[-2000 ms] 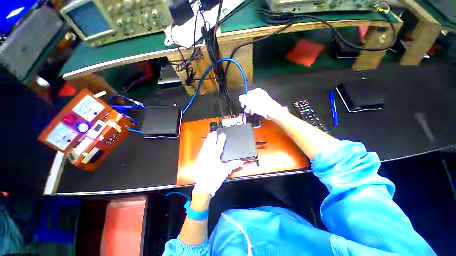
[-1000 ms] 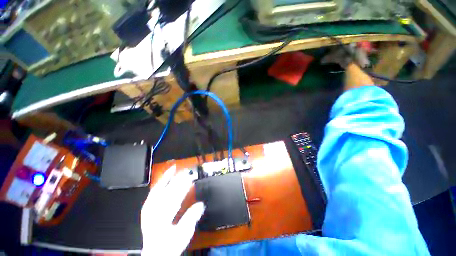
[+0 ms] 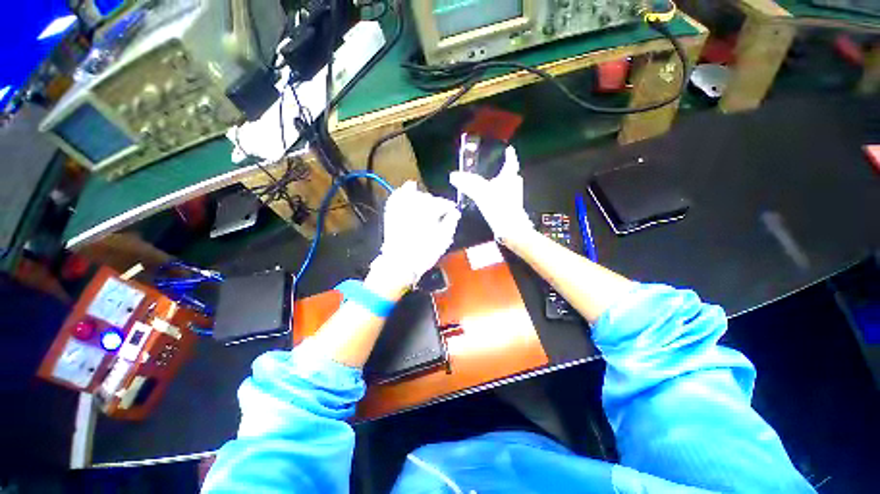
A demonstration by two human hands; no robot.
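Observation:
My right hand (image 3: 499, 198), in a white glove, holds a small black box (image 3: 483, 159) with a pale edge showing sockets, raised above the mat behind the fixture. My left hand (image 3: 416, 228), also gloved, is at its lower left with fingers closed together; what its fingertips hold cannot be told. A black set-top box (image 3: 409, 340) lies on the orange-brown test fixture (image 3: 495, 323), partly under my left forearm. My left hand hides most of the fixture's connectors.
A remote control (image 3: 557, 228), a blue pen (image 3: 586, 228) and a black box (image 3: 637, 196) lie at right. Another black box (image 3: 253, 306) and an orange-red meter unit (image 3: 114, 340) are at left. A blue cable (image 3: 322, 220) loops behind. Oscilloscopes (image 3: 154, 94) stand on the green shelf.
My right hand has come back from under the shelf at right and now holds a box. My left hand has left the box on the fixture and moved up beside my right hand.

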